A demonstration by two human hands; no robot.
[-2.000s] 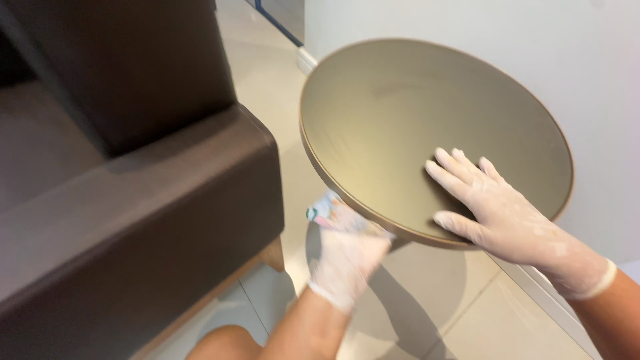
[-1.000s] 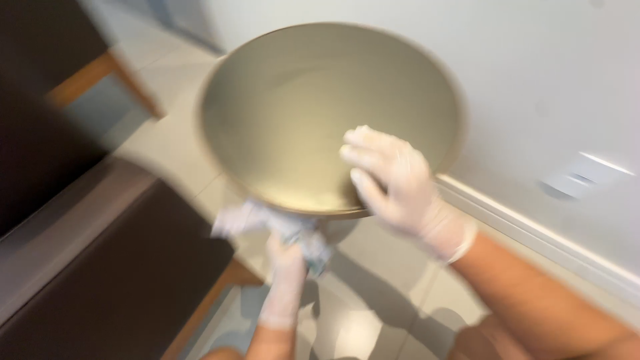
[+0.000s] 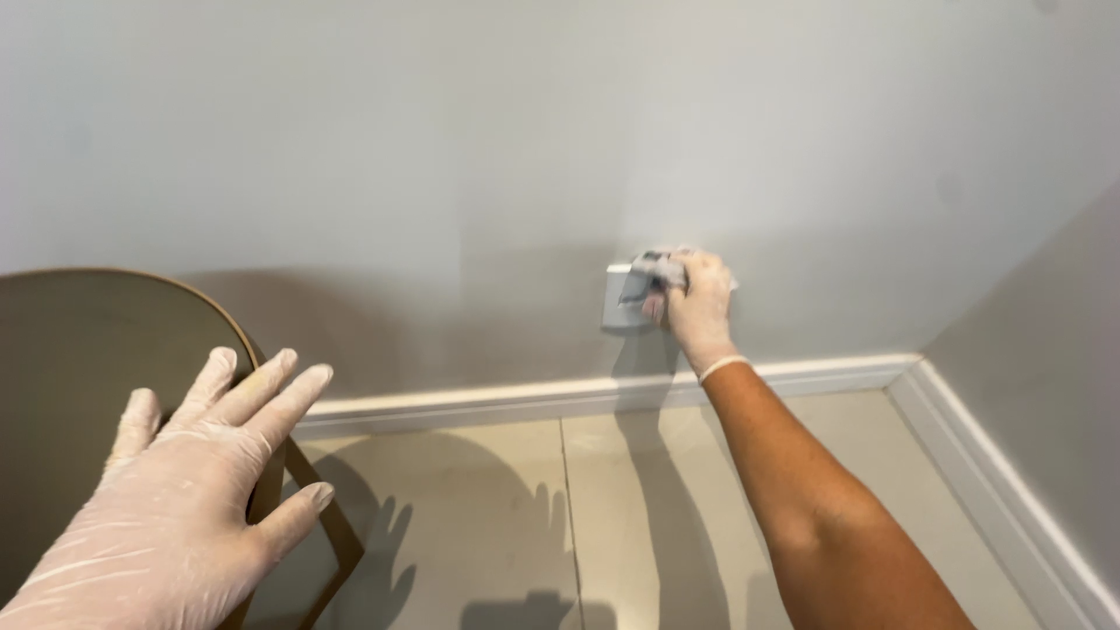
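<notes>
My right hand [image 3: 700, 302], in a pale translucent glove, grips a crumpled cloth [image 3: 658, 269] against a white wall plate [image 3: 617, 297] low on the wall; hand and cloth hide the plate's right part. My left hand [image 3: 188, 477], gloved alike, is spread with its fingers apart and holds nothing. It is in front of the round table's dark top [image 3: 70, 376] at the lower left; whether it touches the top, I cannot tell.
A grey wall [image 3: 437, 175] runs behind, with a white baseboard [image 3: 490, 402] that turns at the corner on the right. Pale floor tiles [image 3: 490, 490] bear shadows of the arms and the table. An angled table leg [image 3: 337, 542] stands at the lower left.
The view has swung right toward the wall. The cloth, held by my left hand under the tabletop's edge before, is now in my right hand at the wall plate. My right hand has left the tabletop.
</notes>
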